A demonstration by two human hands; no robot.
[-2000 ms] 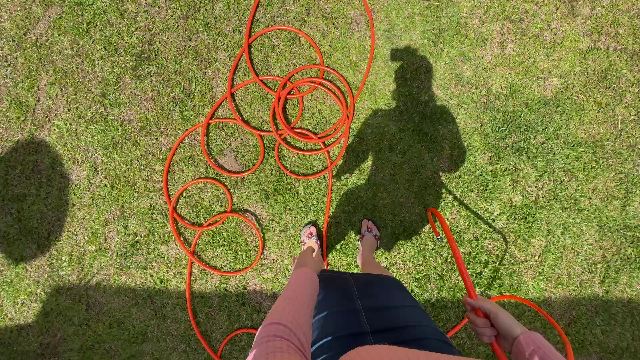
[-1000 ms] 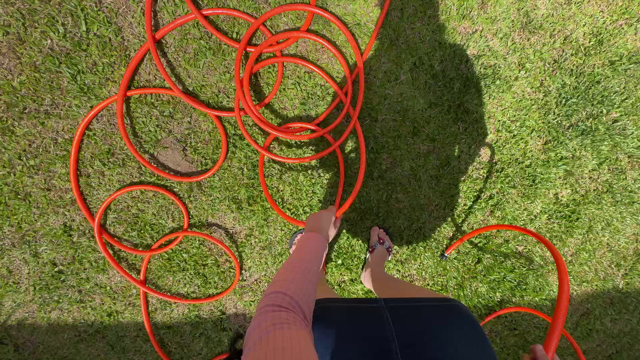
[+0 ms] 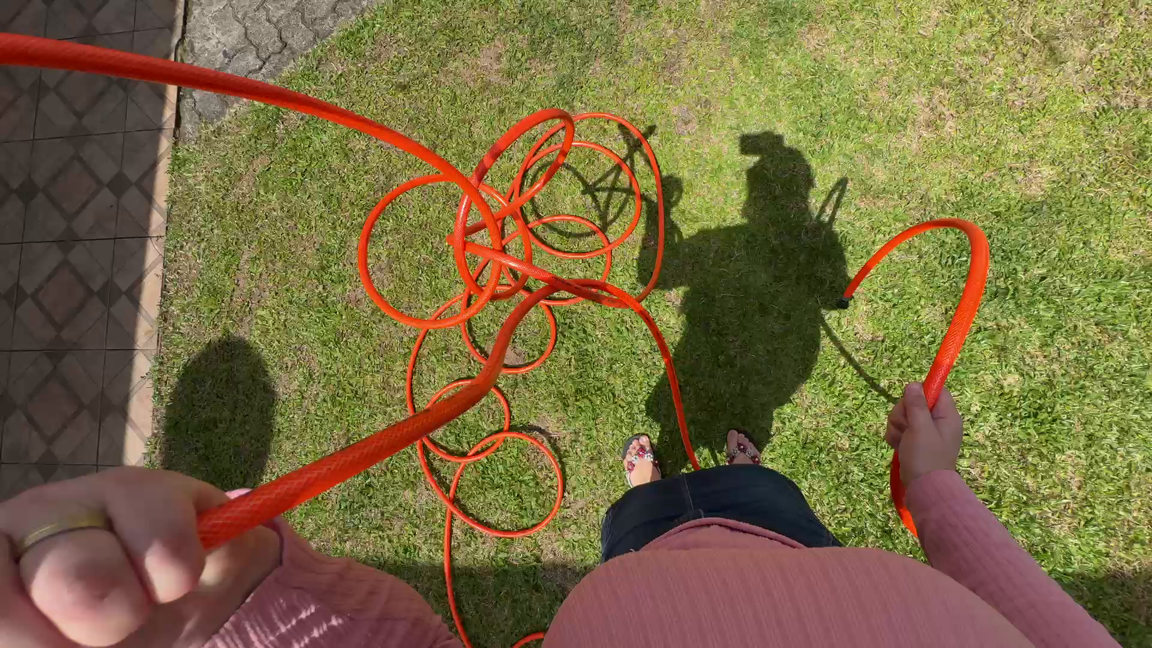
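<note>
An orange garden hose (image 3: 360,459) runs out of my closed left hand (image 3: 108,549), which is raised at the lower left, close to the camera. From there it leads toward tangled loops, some lifted off the grass. Another stretch of hose arcs across the upper left and leaves the frame. At the right, my right hand (image 3: 925,432) grips the hose a little way from its end; that part curves up and over to a dark end fitting (image 3: 843,303). Flat coils lie on the grass left of my feet.
Sunlit lawn (image 3: 1062,360) surrounds the hose. Patterned floor tiles (image 3: 72,270) with a pale edge border it on the left, and grey pavers (image 3: 261,45) lie at the top left. One strand of hose passes between my sandalled feet (image 3: 641,459).
My left hand, low at the coils one second ago, is now raised at the left with hose in it. Several loops have been pulled up and tangled. My right hand has come fully into view.
</note>
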